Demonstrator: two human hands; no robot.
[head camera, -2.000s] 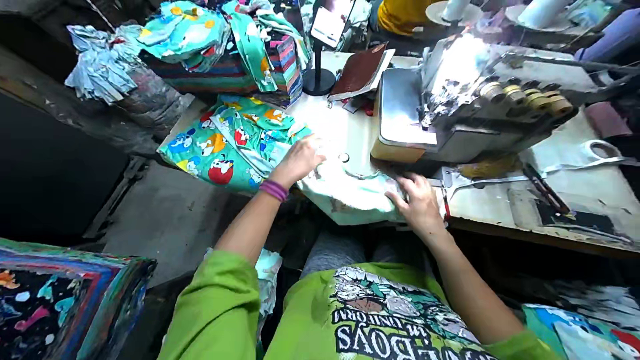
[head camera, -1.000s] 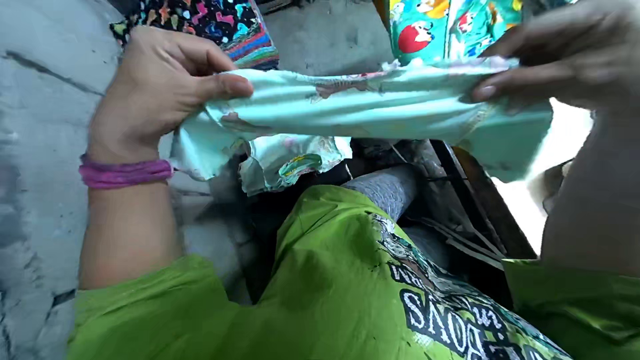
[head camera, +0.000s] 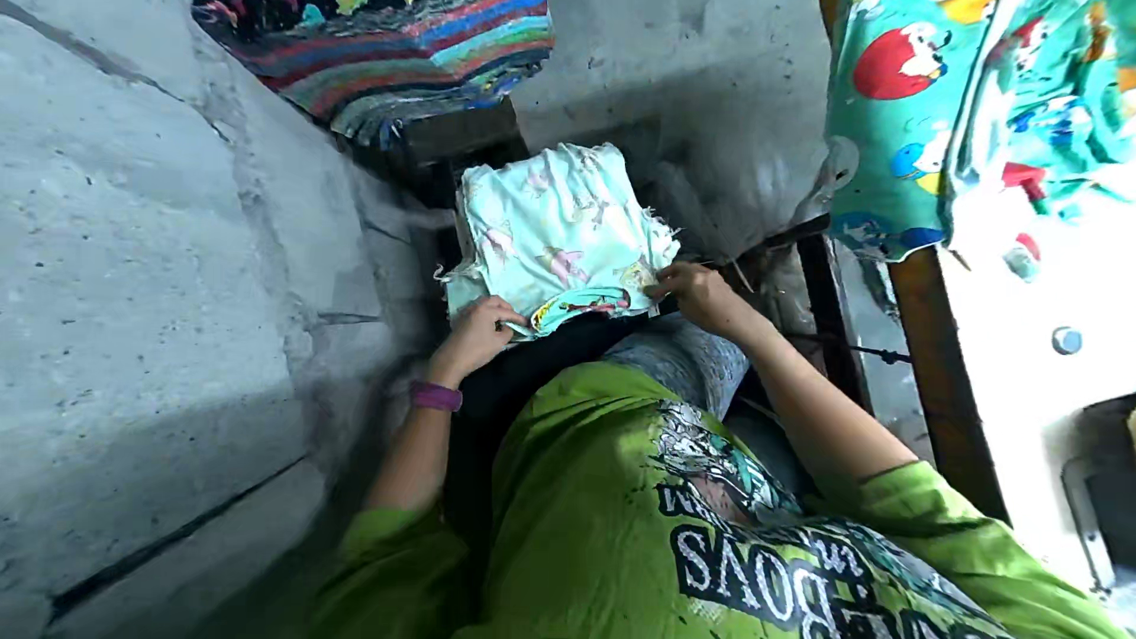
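Note:
A pale mint printed cloth garment piece (head camera: 559, 226) lies spread on a low stack of similar cloth beside my thigh. At its near left corner, my left hand (head camera: 484, 333), below a purple wristband, pinches the edge between thumb and fingers. My right hand (head camera: 697, 293) grips the near right edge with its fingertips. Between the two hands a curved, brighter green printed part (head camera: 581, 304) shows at the near edge. What lies under the stack is hidden.
Layered multicoloured cloth (head camera: 426, 62) is piled beyond the stack. Green printed fabric (head camera: 905, 133) hangs over the edge of the white worktable (head camera: 1021, 328) at the right. Cracked concrete floor (head camera: 177, 311) extends at the left.
The view has swung from the sewing machine table to the floor beside it. The mint cloth, stretched up between my hands one second ago, now lies lower on the stack.

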